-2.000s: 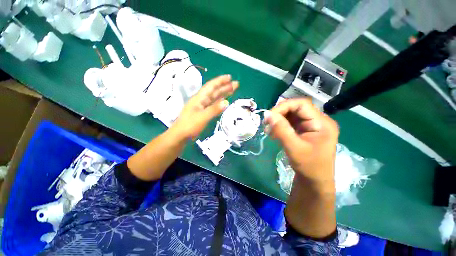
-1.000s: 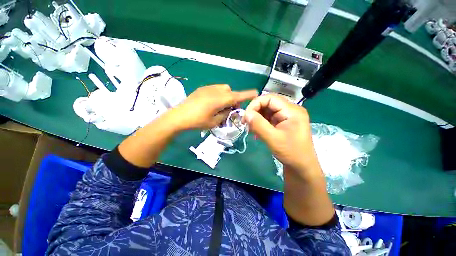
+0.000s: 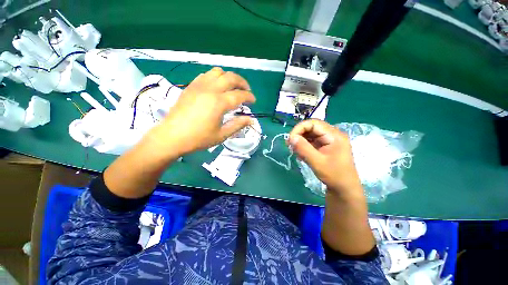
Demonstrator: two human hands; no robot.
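A white housing body [image 3: 243, 139] lies on the green bench in front of me, its round head up and its flat foot toward me. My left hand [image 3: 214, 111] is over the left side of the round head, fingers apart; whether its fingertips touch the housing is hidden. Black lead wires [image 3: 262, 115] run right from the head. My right hand [image 3: 320, 146] pinches a thin pale loop [image 3: 280, 158], which hangs over the bench right of the housing and appears apart from it.
A crinkled clear bag with white parts [image 3: 377, 161] lies right of my right hand. The screw feeder [image 3: 312, 61] and black electric screwdriver [image 3: 362, 44] are beyond. White housings [image 3: 120, 72] with wires are at left. Blue bins [image 3: 445, 236] and a cardboard box [image 3: 16, 195] sit below the bench edge.
The pale loop was at the round head and is now clear of it, to the right. My left hand has moved left and opened. The black wires now stretch right. The view has shifted.
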